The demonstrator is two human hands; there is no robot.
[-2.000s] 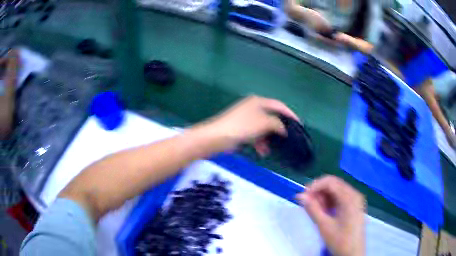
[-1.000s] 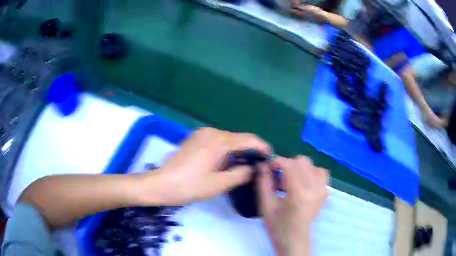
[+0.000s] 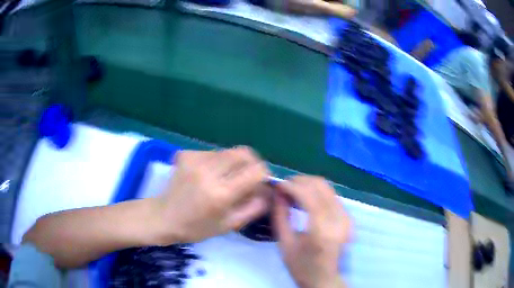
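A black housing (image 3: 261, 229) is held between my two bare hands above the parts tray; most of it is hidden by my fingers, and the view is blurred. My left hand (image 3: 217, 188) grips it from the left. My right hand (image 3: 313, 225) closes on its right side with the fingertips at its upper edge. Whether a small part is between the fingers I cannot tell. The blue parts tray (image 3: 128, 174) with a white bottom lies under my hands and left forearm. A pile of small black parts (image 3: 152, 267) lies in it.
A blue cup (image 3: 56, 125) stands on the white work sheet (image 3: 73, 169) at the left. The green conveyor belt (image 3: 225, 107) runs across behind. A blue sheet (image 3: 349, 138) on it holds heaped black housings (image 3: 375, 73). People's arms show across the belt. Black pieces (image 3: 483, 255) lie at the right.
The view has swung right. My left hand took the housing off the belt side and brought it to my right hand; since a second ago both hands have stayed on it, with the fingers shifted.
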